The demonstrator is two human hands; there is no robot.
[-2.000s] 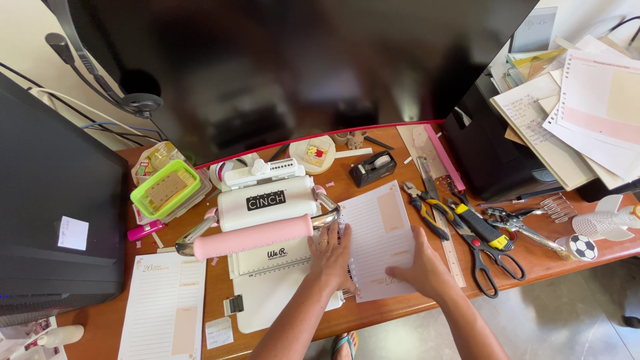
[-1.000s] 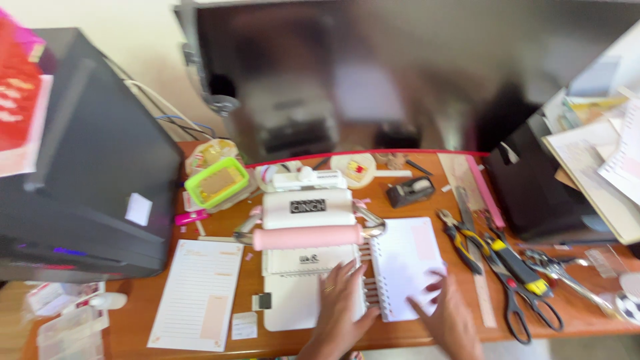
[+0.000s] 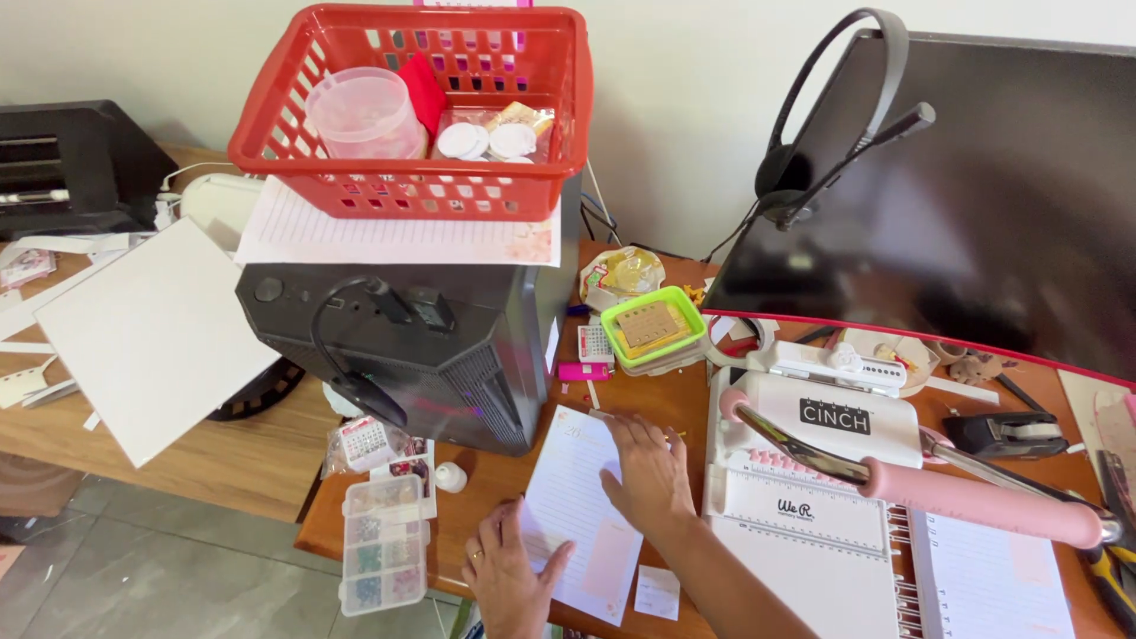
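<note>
A stack or sheet of lined planner paper lies upright on the wooden desk in the head view. My left hand rests at its lower left edge, thumb over the paper. Across its upper right edge lies my right hand, fingers spread. To the right stands a white Cinch binding machine with a pink handle. Beyond it, a wire-bound notebook lies with its wire coils on its left side. A small white paper square is beside the sheet.
A black computer tower carries a red plastic basket. A green tray sits behind the paper. Left of my hands is a clear compartment box. A tape dispenser, a headset and a monitor are at the right.
Both hands have moved left, from the wire-bound notebook beside the binding machine to the lined paper. The view has swung left, bringing in the red basket.
</note>
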